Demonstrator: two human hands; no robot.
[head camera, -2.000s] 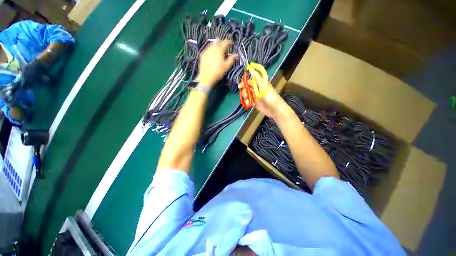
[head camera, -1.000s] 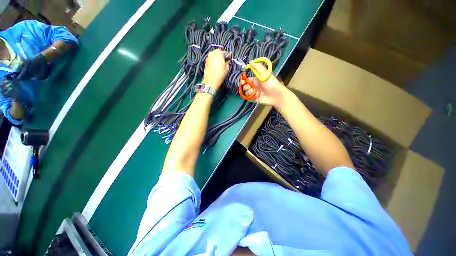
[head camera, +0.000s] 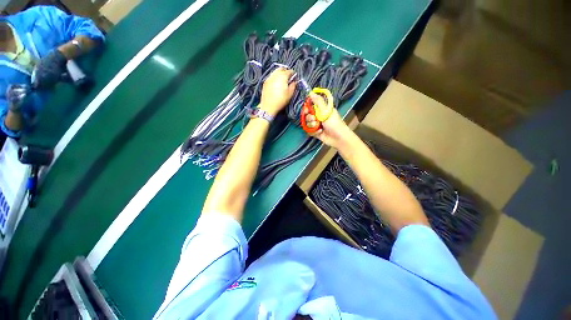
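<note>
Several dark grey power cords, folded in hanks, lie side by side on the green bench, with blue and white wire tips at their lower left ends. White ties show around some hanks. My left hand is on a middle hank, its fingers pinched near the tie; the fingertips are partly hidden, so what they grip is unclear. My right hand holds the scissors by their red-orange and yellow loops. The blades point up and left at the hanks, close to my left fingertips.
An open brown carton full of tied grey cords stands right of the bench. A person in blue with dark gloves works across the bench. A dark handheld unit lies at the left, and grey rails are at the lower left.
The scissor handles have drawn closer together than one second ago. The view has shifted slightly. The person opposite now holds a dark cylindrical part up. My left hand remains at the hanks.
</note>
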